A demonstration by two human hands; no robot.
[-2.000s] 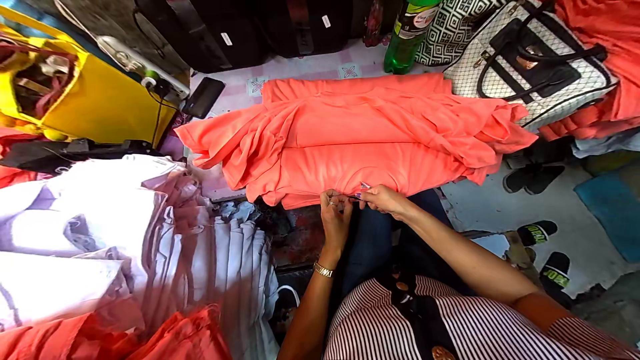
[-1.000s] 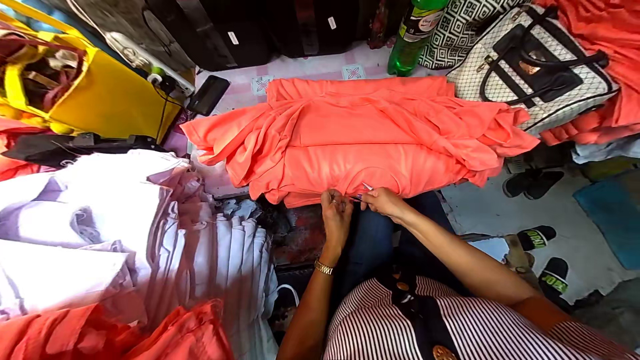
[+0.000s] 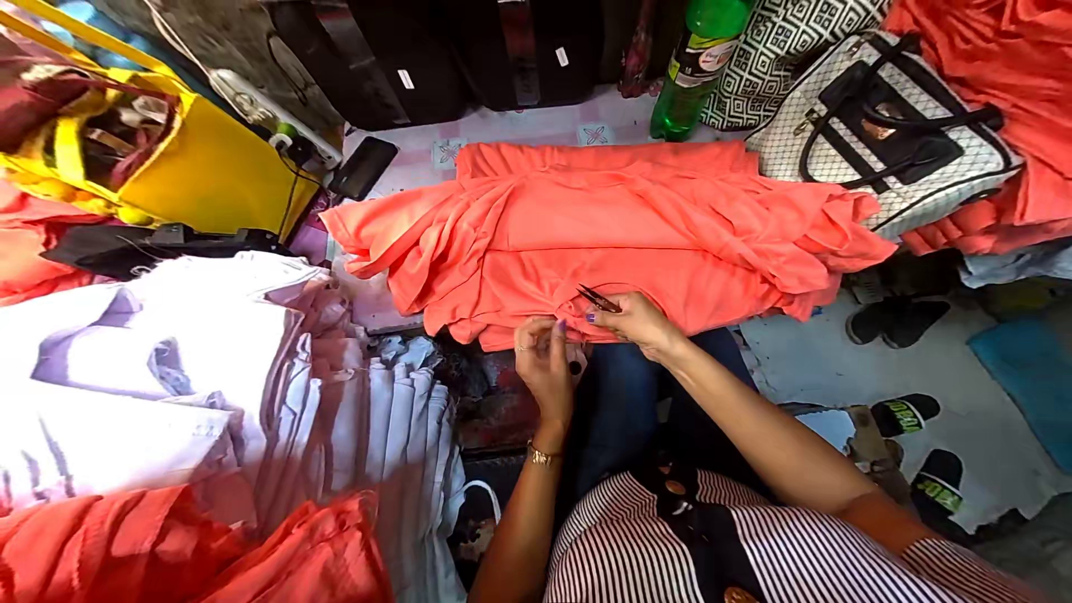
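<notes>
A pile of coral-coloured garments [image 3: 603, 226] lies across the low surface in front of me. My right hand [image 3: 641, 328] is at its near edge, closed on a small pair of dark thread snips [image 3: 600, 299] whose points face up and left. Just left of it, my left hand [image 3: 544, 360] pinches the near edge of the coral cloth between thumb and fingers, as far as I can see. The fingertips of both hands are close together.
Stacked white garments [image 3: 209, 352] and more coral cloth [image 3: 193, 544] lie at left, below a yellow bag [image 3: 209, 159]. A black phone [image 3: 363, 167], a green bottle [image 3: 691, 75] and a checked handbag [image 3: 888, 126] stand or lie beyond the pile. Slippers [image 3: 938, 486] are on the floor at right.
The snips in my right hand now point up and away from the cloth's near edge, and that hand has turned and shifted slightly away from my left hand.
</notes>
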